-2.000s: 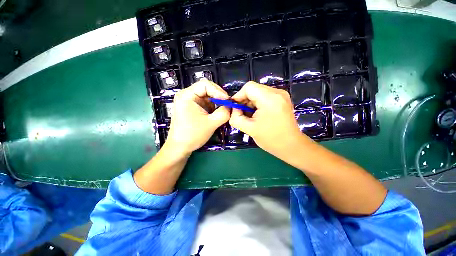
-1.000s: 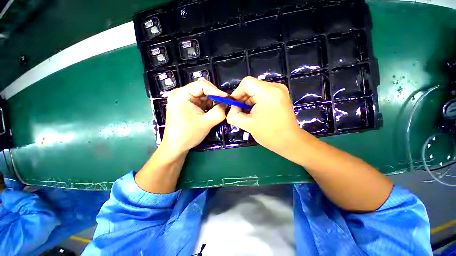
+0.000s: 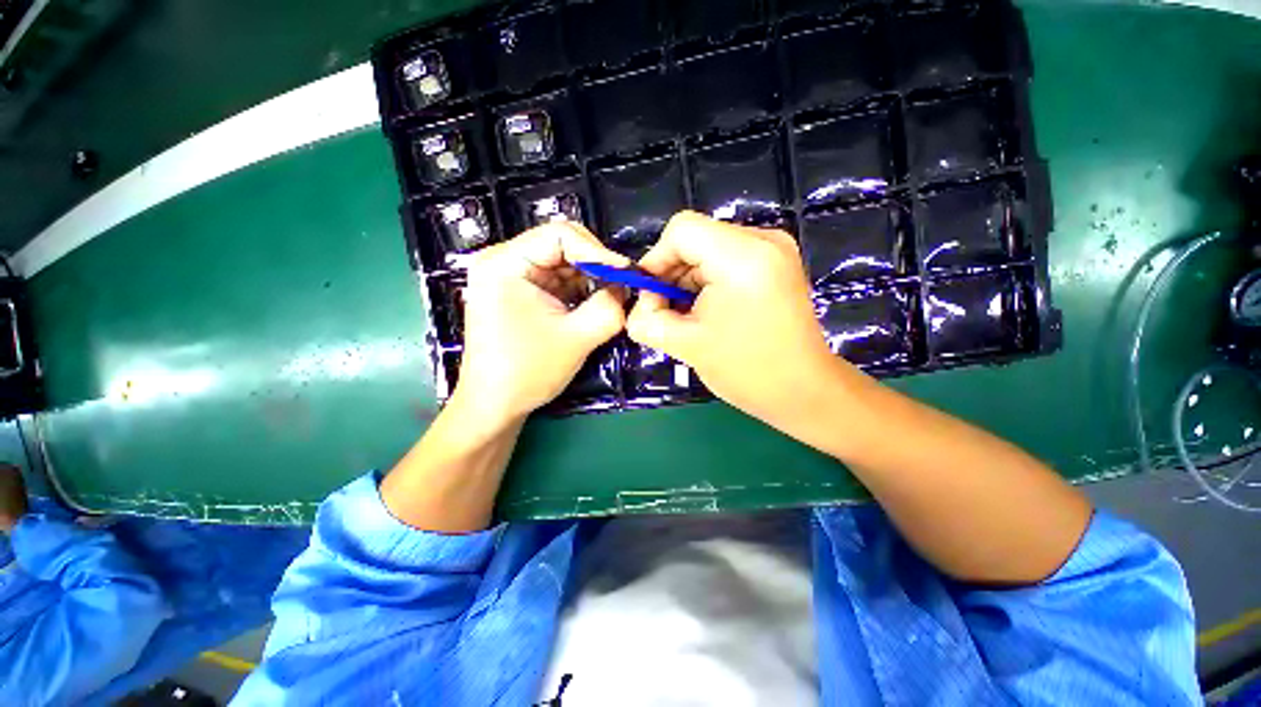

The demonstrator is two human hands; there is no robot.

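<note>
My right hand [image 3: 740, 311] holds a slim blue pen-shaped tool [image 3: 633, 281] between thumb and fingers. My left hand [image 3: 533, 318] is beside it with bent fingers pinched near the tool's left end; what they hold is hidden, so I cannot tell if a part is there. Both hands are over the lower left middle of a glossy black blister tray [image 3: 844, 181]. Black square electronic modules with light patches sit in the tray's left pockets, one in the second column [image 3: 526, 137] and one at the top left [image 3: 426, 83].
The tray lies on a green bench [image 3: 249, 318] with a white strip [image 3: 208, 155] beyond it. A clear tube [image 3: 1141, 332] and a round gauge [image 3: 1249, 296] are at the right. Another person's blue sleeve [image 3: 83, 580] shows at lower left.
The view has shifted slightly. The blue tool is tilted a little more than two seconds ago. Both hands stay nearly in place. At lower left, part of the other person's hand now shows.
</note>
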